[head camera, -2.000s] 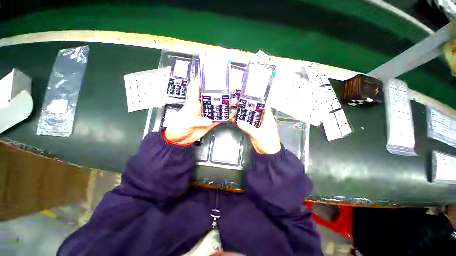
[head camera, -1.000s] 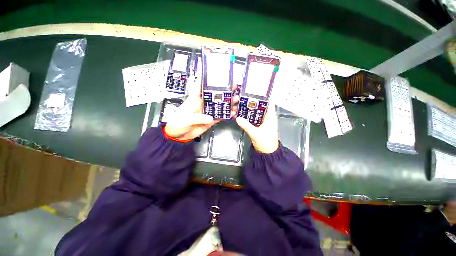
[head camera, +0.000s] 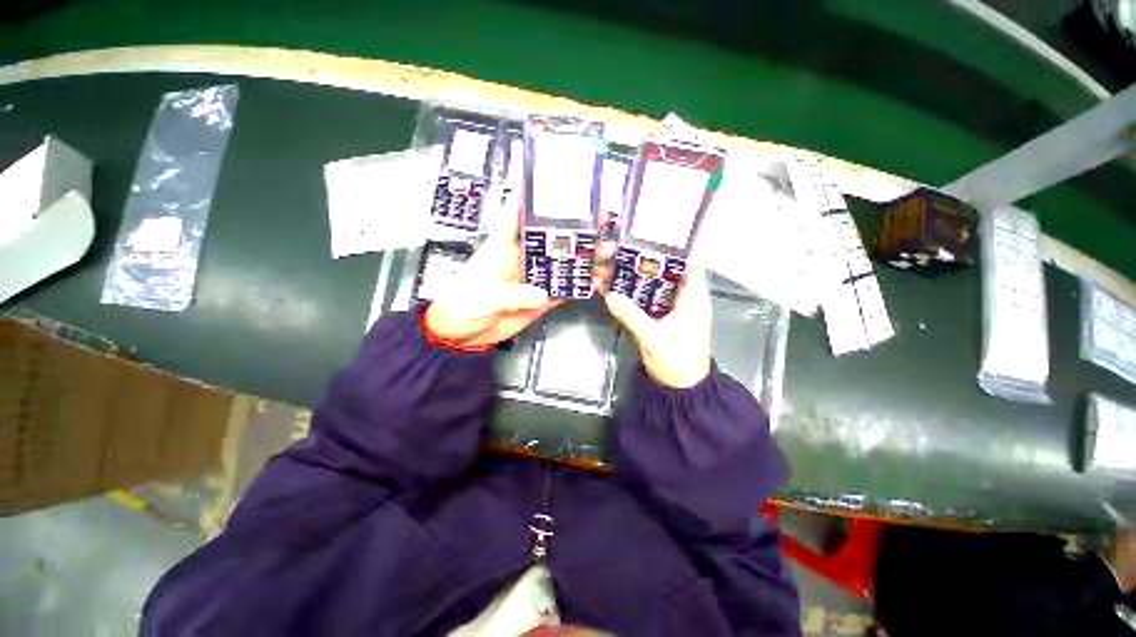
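My left hand (head camera: 483, 296) holds an upright keypad phone (head camera: 562, 205) with a pale screen, a dark key grid and a small blue-green tab at its top right. My right hand (head camera: 674, 330) holds a second keypad phone (head camera: 664, 224), tilted to the right, with a reddish top edge and a green tab. The phones are side by side over a clear blister tray (head camera: 576, 361). Another keypad phone (head camera: 463, 177) lies in the tray's upper left pocket. A further dark phone in the pocket below it is partly hidden by my left hand.
Sticker sheets (head camera: 760, 243) and a cut strip (head camera: 837, 268) lie right of the tray; another sheet (head camera: 374, 205) lies left. Dark boxes (head camera: 927, 229) and bagged packs (head camera: 1014, 305) are farther right. An empty plastic bag (head camera: 175, 199) and white carton (head camera: 47, 212) are left. A person's dark sleeve (head camera: 997, 579) shows lower right.
The whole view has shifted slightly, so the bench things appear a little farther right. Both hands still hold the same two phones; since the earliest frame the phones' top edges show more clearly.
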